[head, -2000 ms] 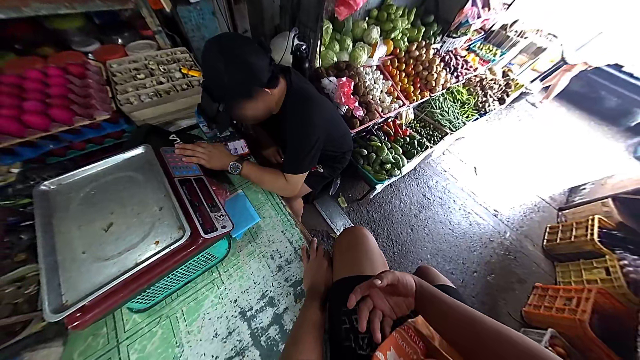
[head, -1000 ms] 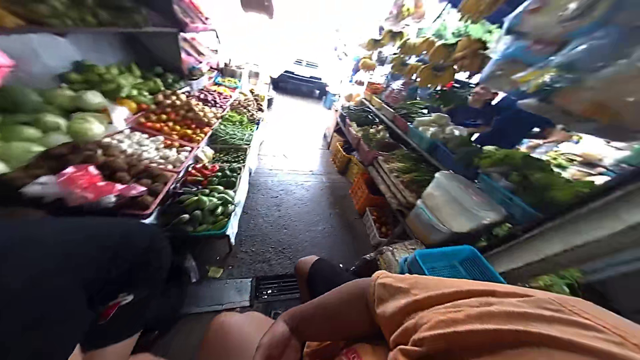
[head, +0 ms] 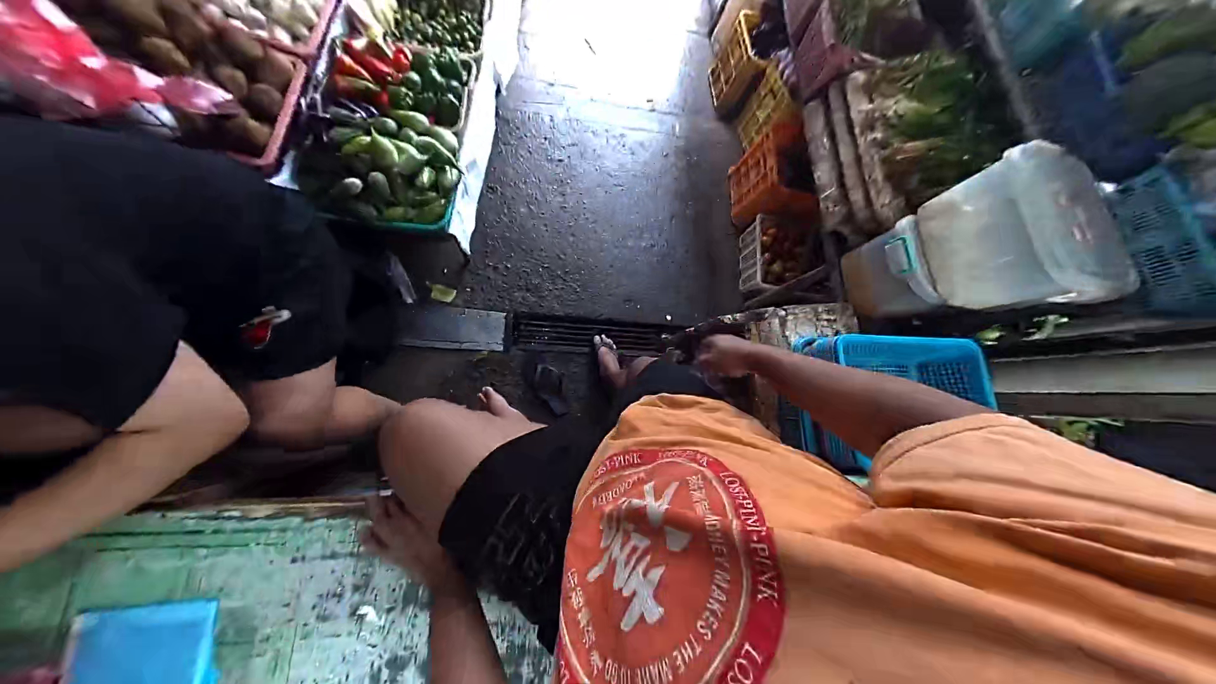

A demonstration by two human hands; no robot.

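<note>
My left hand [head: 404, 540] rests at the edge of a worn green-painted tabletop [head: 313, 570], beside my bare knee; its fingers are blurred and nothing shows in it. My right hand [head: 725, 355] is at the far end of my stretched right arm, over a dark thing near the wooden post end; whether it grips that thing cannot be told. Left of the blue basket [head: 912, 353] lies this hand. A flat blue object [head: 142, 641] lies on the green tabletop, to the left of my left hand.
Another person in black [head: 161, 237] sits close on the left. Beyond are crates of cucumbers and eggplants [head: 394, 166], peppers [head: 375, 71] and potatoes [head: 252, 76]. Orange crates [head: 774, 171] and a translucent plastic tub [head: 1026, 228] line the right. A drain grate [head: 579, 334] and a slipper [head: 550, 388] are on the floor.
The view has swung far right and down from the weighing scale. My right hand, over my lap two seconds ago, is now out to the right.
</note>
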